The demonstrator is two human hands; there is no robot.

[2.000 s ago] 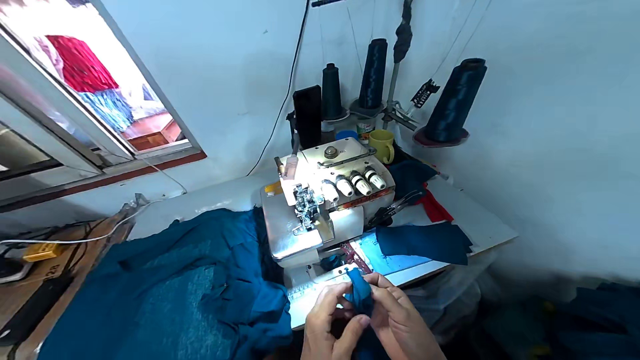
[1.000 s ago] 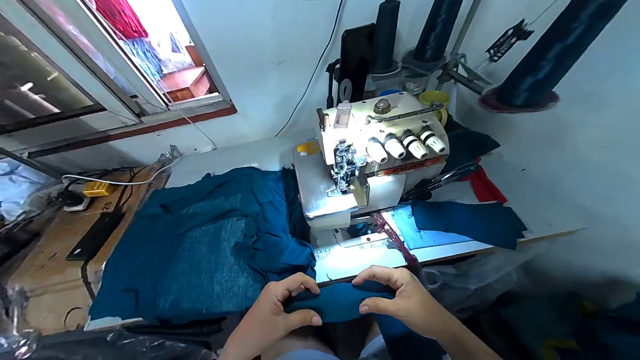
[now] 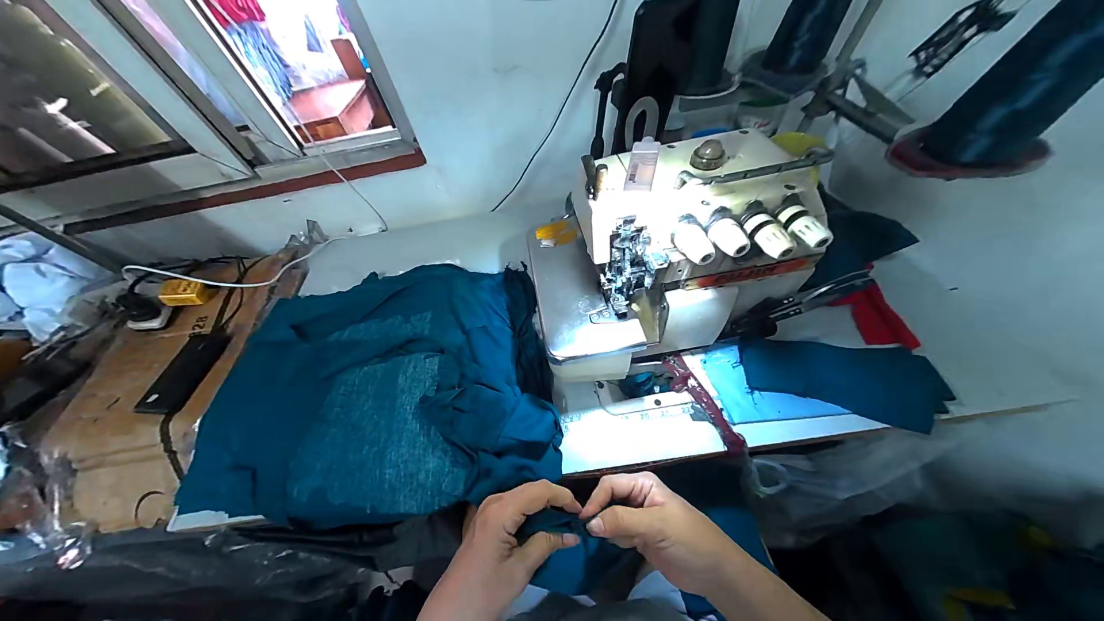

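Both hands pinch a piece of dark teal fabric (image 3: 565,561) just below the table's front edge, fingertips almost touching. My left hand (image 3: 517,539) grips it between thumb and fingers; my right hand (image 3: 647,526) holds its edge close by. Part of the cloth hangs over my lap and part is hidden by the fingers. Ahead stands a white overlock sewing machine (image 3: 690,224), its lamp lighting the plate. To its left a large heap of teal fabric (image 3: 371,405) lies spread on the table. A cut teal piece (image 3: 845,379) lies right of the machine.
Black-handled scissors (image 3: 789,306) and a red cloth scrap (image 3: 875,315) lie right of the machine. A dark red strip (image 3: 707,401) crosses the table edge. Large thread cones (image 3: 1000,95) stand behind. At left, a black adapter (image 3: 184,373) and cables rest on a wooden board (image 3: 95,431).
The hands have drawn closer together, and the cloth that was stretched between them one second ago is now bunched at the fingertips. The view has moved closer to the machine.
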